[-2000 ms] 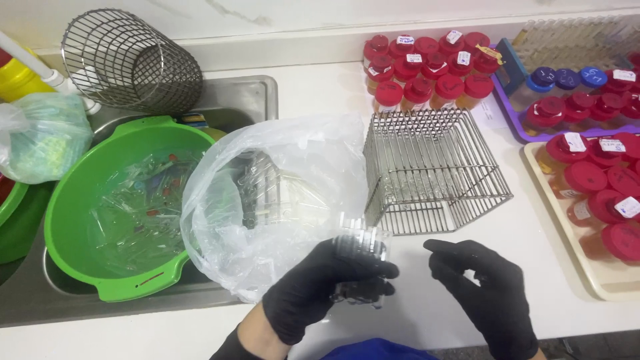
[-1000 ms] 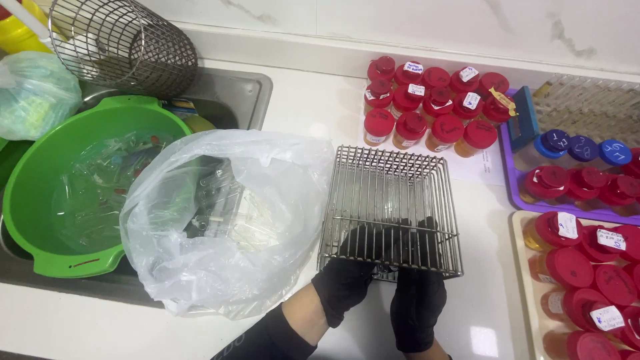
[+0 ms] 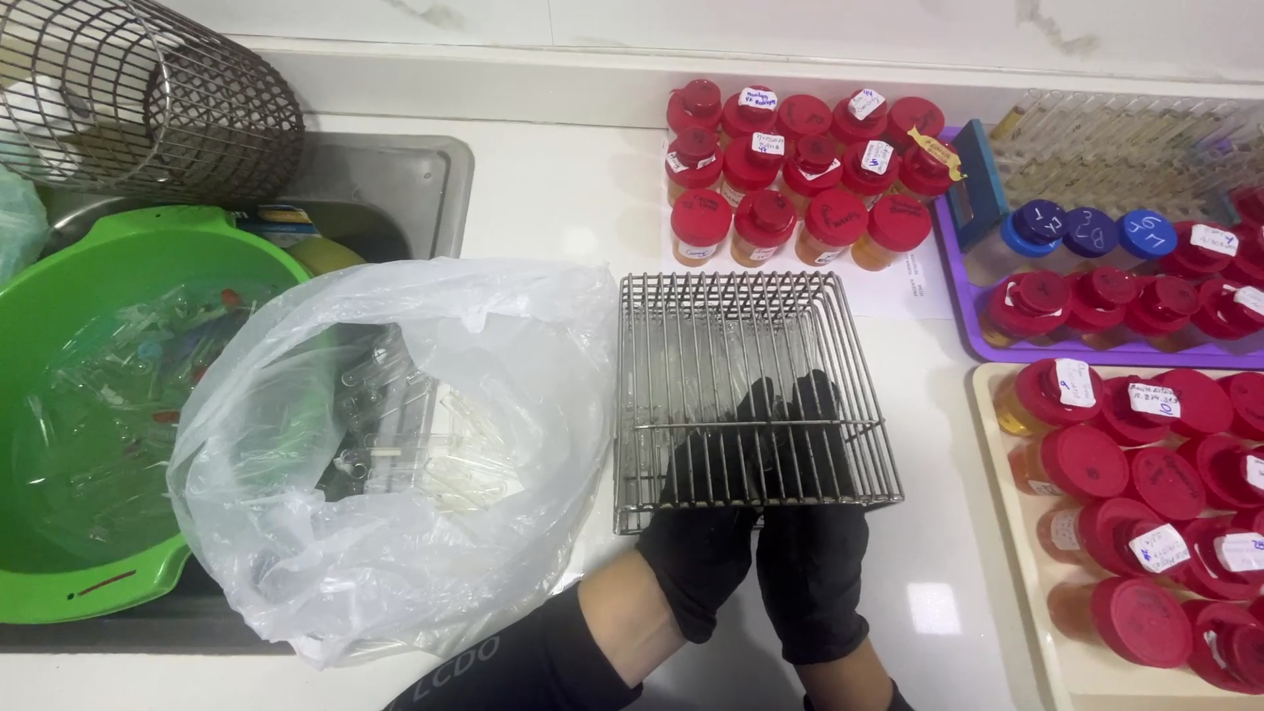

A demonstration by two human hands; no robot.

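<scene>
A steel wire basket [image 3: 750, 425] lies on its side on the white counter, its open side toward me. My left hand [image 3: 701, 523] and my right hand [image 3: 815, 513], both in black gloves, reach inside it side by side, and the bars partly cover their fingers. Clear glass tubes [image 3: 681, 365] seem to lie in the basket beyond the fingers. Whether the fingers hold tubes cannot be told. Just left of the basket is an open, clear plastic bag [image 3: 533, 395] with glass tubes [image 3: 464, 444] inside.
A green basin [image 3: 148, 583] with water and tubes stands in the steel sink [image 3: 434, 188], near a round wire basket [image 3: 227, 118]. Red-capped specimen jars [image 3: 834, 215] stand behind the basket. At right are a purple tray [image 3: 973, 331] and a cream tray [image 3: 1027, 592] with more jars.
Both hands have moved into the wire basket. Two seconds ago they were in front of it, the left hand holding a bunch of glass tubes.
</scene>
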